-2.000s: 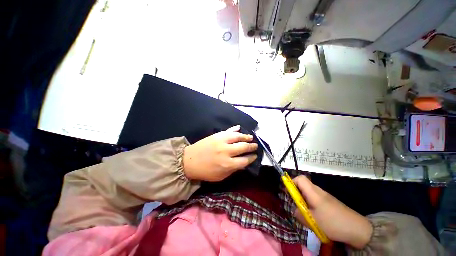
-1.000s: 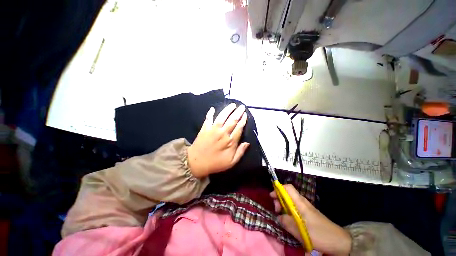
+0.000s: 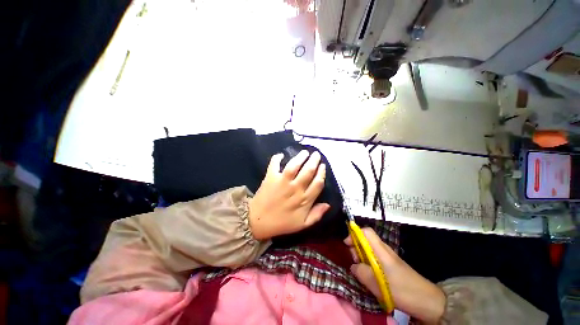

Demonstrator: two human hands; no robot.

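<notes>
A black garment panel (image 3: 203,159) lies on the white table's front part and reaches over its edge. My left hand (image 3: 292,193) lies palm down on its right part, fingers spread, pressing it. My right hand (image 3: 397,273) holds scissors with yellow handles (image 3: 372,266). The metal blades (image 3: 346,208) point up and lie at the panel's curved right edge; their tips are hard to make out against the cloth. Several thin dark offcuts (image 3: 379,181) lie on the table just right of the panel.
The sewing machine head (image 3: 445,28) stands at the top, with a dark part and brassy knob (image 3: 381,87) below it. A lit phone (image 3: 548,175) and an orange object (image 3: 550,138) are far right. Printed ruler marks (image 3: 439,207) run along the front edge.
Since two seconds ago the panel has been turned and my left hand lies flatter on it. One more curved offcut lies on the table. Lately the panel and left hand moved slightly towards me.
</notes>
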